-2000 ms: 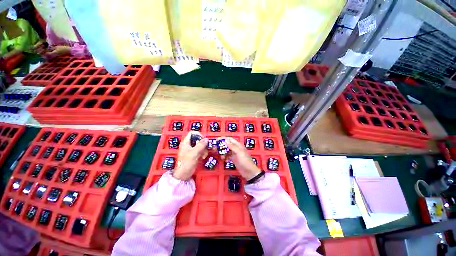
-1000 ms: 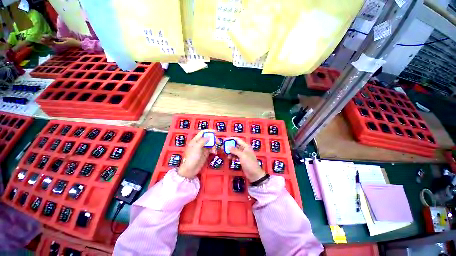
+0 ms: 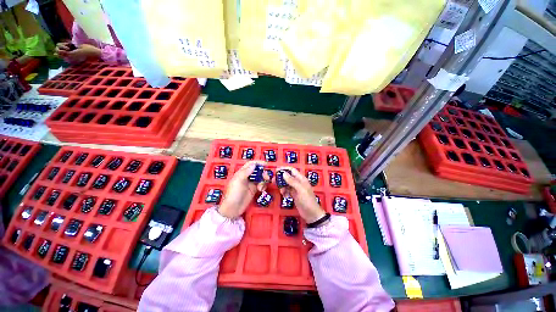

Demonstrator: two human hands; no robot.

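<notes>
My left hand point(image 3: 239, 190) holds a small dark watch body point(image 3: 256, 175) by its edges. My right hand point(image 3: 299, 194) holds another dark watch body point(image 3: 282, 177) just to the right of it. Both hands are above a red compartment tray point(image 3: 256, 282). The tray's upper rows hold dark watch bodies with white marks on their screens. One dark watch body point(image 3: 291, 225) sits lower, in the fourth row, with empty pockets beside and below it. Some pockets are hidden behind my hands and sleeves.
A mostly full red tray point(image 3: 114, 239) lies left, beside a black box with a cable point(image 3: 160, 226). Red tray stacks point(image 3: 164, 125) stand behind left and right. A metal post point(image 3: 399, 113), papers point(image 3: 414, 244) and a pen point(image 3: 436, 234) are right. Yellow sheets point(image 3: 256, 36) hang above. A person's hand point(image 3: 79, 53) shows upper left.
The two held watch screens glowed blue and white a second ago and now look dark with small marks. Since the earliest frame, the view has shifted slightly, and both hands still hold watch bodies.
</notes>
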